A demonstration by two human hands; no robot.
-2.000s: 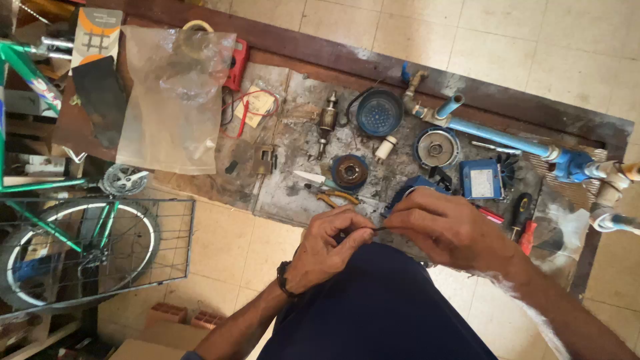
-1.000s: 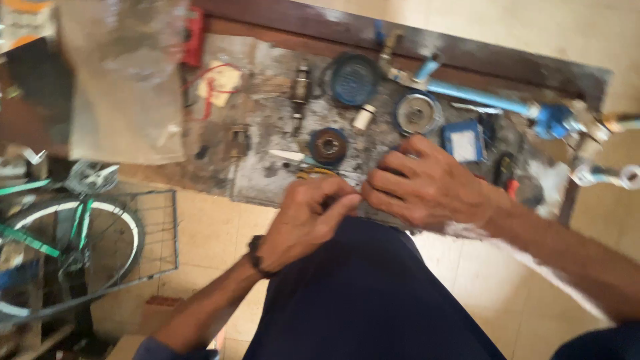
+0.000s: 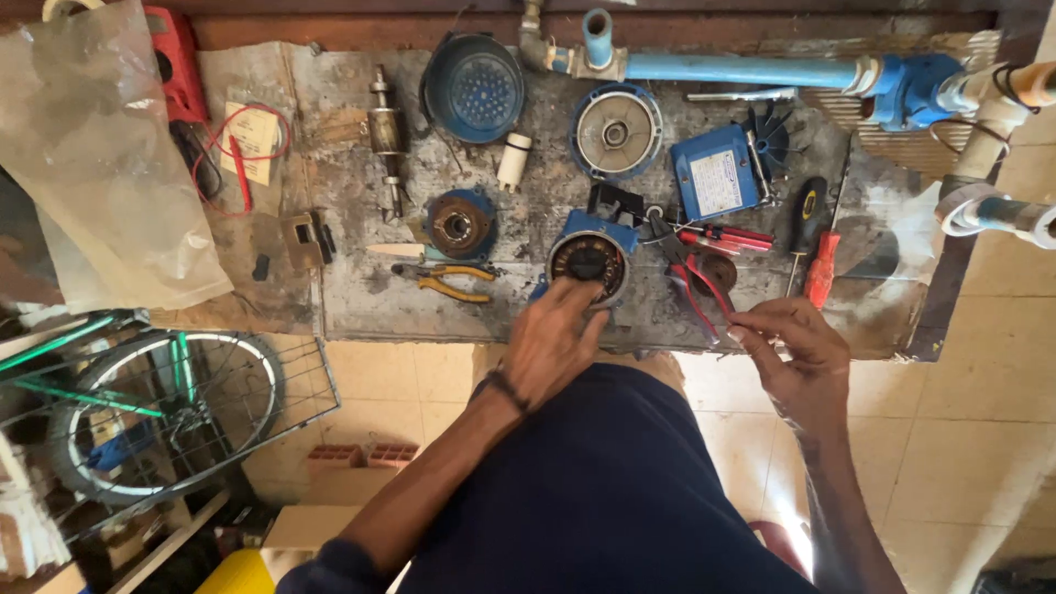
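My left hand (image 3: 554, 340) rests at the near rim of the blue motor housing (image 3: 612, 228), its fingertips partly inside the opening with the copper windings. My right hand (image 3: 796, 351) pinches one handle of the red-handled pliers (image 3: 708, 289), whose jaws point away from me beside the housing. A round brown part (image 3: 720, 275) lies partly under the pliers' handles. Left of the housing are a blue end cover with a bearing seat (image 3: 459, 225), yellow-handled pliers (image 3: 456, 282) and a knife (image 3: 398, 249). The motor's rotor (image 3: 386, 136) and a white capacitor (image 3: 513, 161) lie farther back.
Blue pipework (image 3: 734, 69) runs along the back right. Around it lie a blue bowl-like cover (image 3: 474, 87), a round end shield (image 3: 617, 132), a terminal box cover (image 3: 714, 172), a black fan (image 3: 767, 136) and screwdrivers (image 3: 821, 268). A red multimeter (image 3: 177, 70) and plastic bag (image 3: 107, 165) are left.
My hands were together in front of me; now they are apart, the left at the motor housing and the right on the red pliers' handle. The view has shifted closer over the bench.
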